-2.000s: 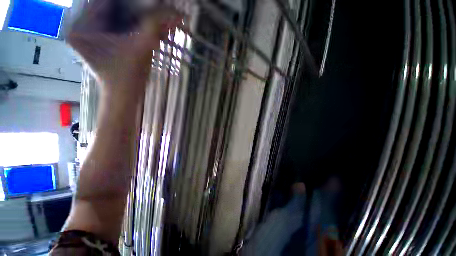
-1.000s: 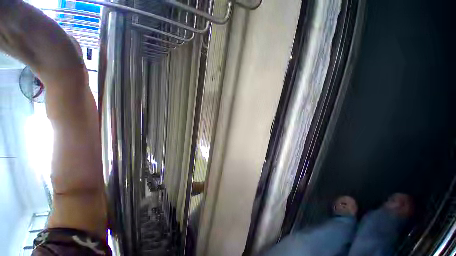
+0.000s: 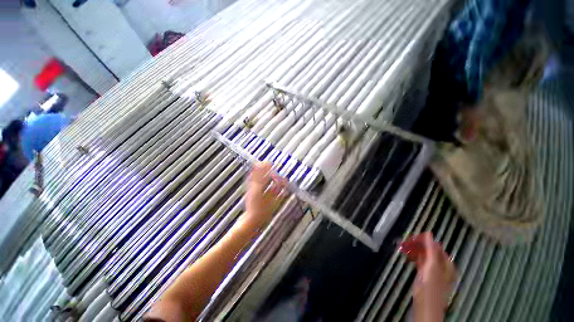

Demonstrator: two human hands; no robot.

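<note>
A silver rectangular wire rack [image 3: 395, 200] with a row of thin rods or hooks along its far side lies tilted across the bench edge, its right end over the dark gap. My left hand [image 3: 262, 192] is closed on the rack's near side bar. My right hand [image 3: 434, 273] is at the lower right, just off the rack's right end corner and apart from it. Its fingers are bent and the fingertips look reddish; blur hides whether it holds anything.
Long parallel tubes [image 3: 302, 50] cover the bench, some with small brassy clips at their ends. Crumpled brown cloth [image 3: 503, 170] lies on more tubes at the right. Blue clothing of a person [image 3: 488, 41] seems to show at the upper right.
The view has swung from low beside the tubes to over the bench. My left hand has come from the top left to the rack's near bar. My right hand has come into view.
</note>
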